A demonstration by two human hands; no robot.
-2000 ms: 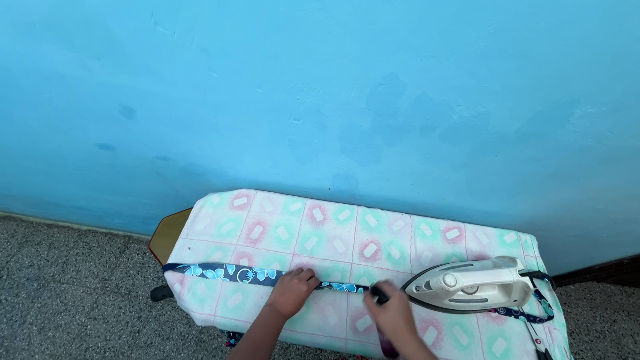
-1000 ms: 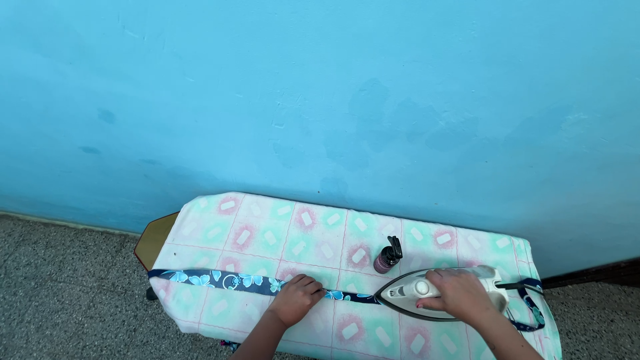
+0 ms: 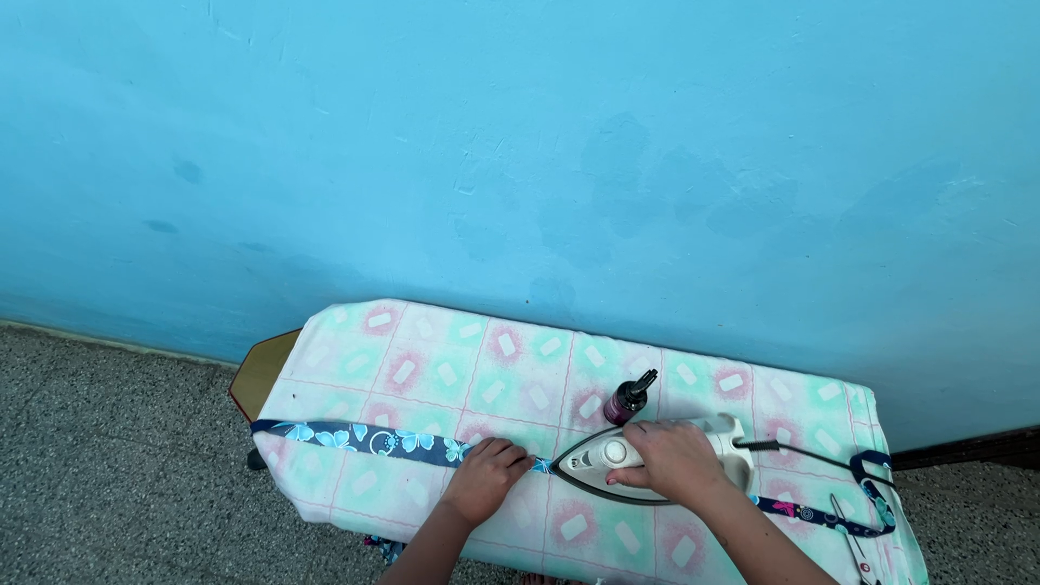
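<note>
A navy fabric strip with light-blue butterflies [image 3: 349,437] lies along the cloth-covered ironing board [image 3: 520,382]. My left hand [image 3: 487,478] pinches the strip just left of the iron's tip. My right hand [image 3: 670,459] grips the handle of a white clothes iron [image 3: 597,463], which rests on the strip and hides part of it. Beyond the iron's heel the strip comes out narrow [image 3: 800,512] and loops at the board's right end. A small dark spray bottle [image 3: 626,402] stands just behind the iron.
Scissors [image 3: 861,561] lie at the board's near right corner. The iron's black cord [image 3: 812,457] runs off to the right. A blue wall [image 3: 520,162] rises behind the board. Patterned fabric [image 3: 390,548] hangs below the near edge, above a speckled floor [image 3: 146,455].
My right hand has let go of the dark bottle, which now stands behind the iron, and has taken hold of the iron's handle. My left hand stays on the strip.
</note>
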